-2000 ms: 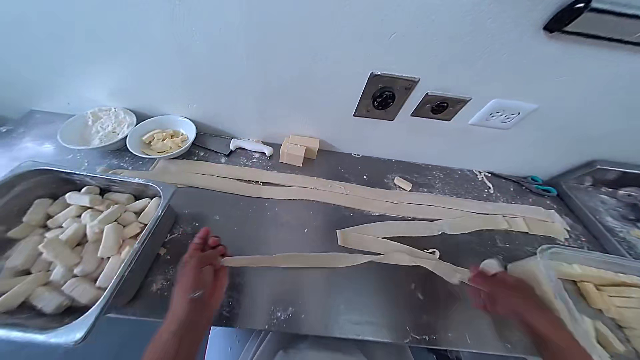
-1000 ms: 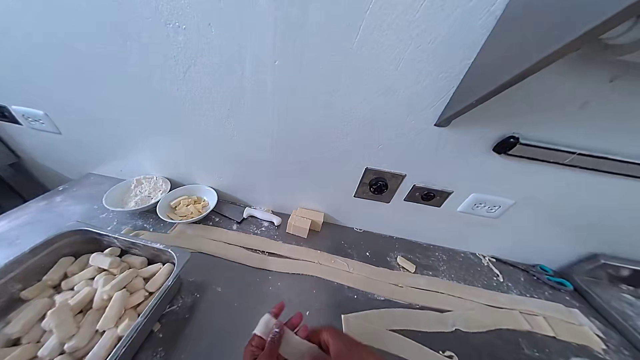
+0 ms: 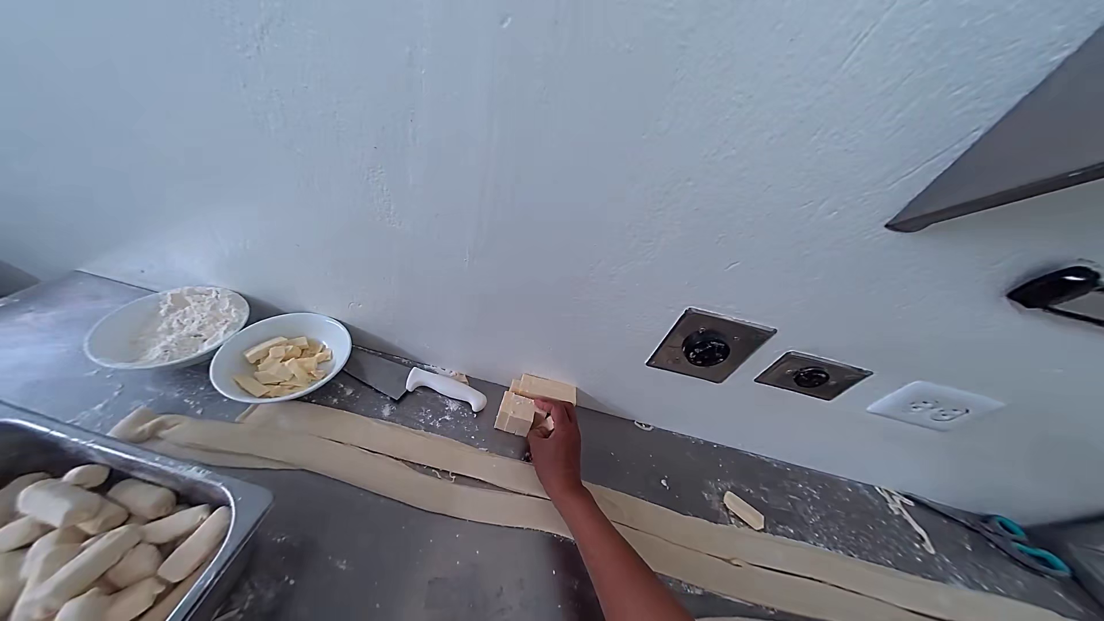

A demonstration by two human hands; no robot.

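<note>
My right hand (image 3: 556,444) reaches to the back of the counter, thumb and fingers pinched on the right end of a pale yellow block (image 3: 516,412), apparently cheese. Another block (image 3: 548,388) lies against it, by the wall. My left hand is out of view. Long flat dough strips (image 3: 466,504) run across the steel counter, under my right forearm. Left of the blocks lies a white-handled knife (image 3: 446,388). A white bowl (image 3: 226,384) holds cut yellow pieces, and a second bowl (image 3: 99,341) holds white flour.
A deep steel pan (image 3: 250,509) of pale dough pieces fills the lower left. On the right are a loose pale piece (image 3: 743,511), dough scraps (image 3: 906,517) and teal-handled scissors (image 3: 1026,548). Outlets (image 3: 711,345) sit in the wall behind; a grey metal edge (image 3: 992,194) juts at upper right.
My right hand has moved to the blocks by the wall. Both hands held a dough strip two seconds ago; my left hand has left the view. The view has swung up and left.
</note>
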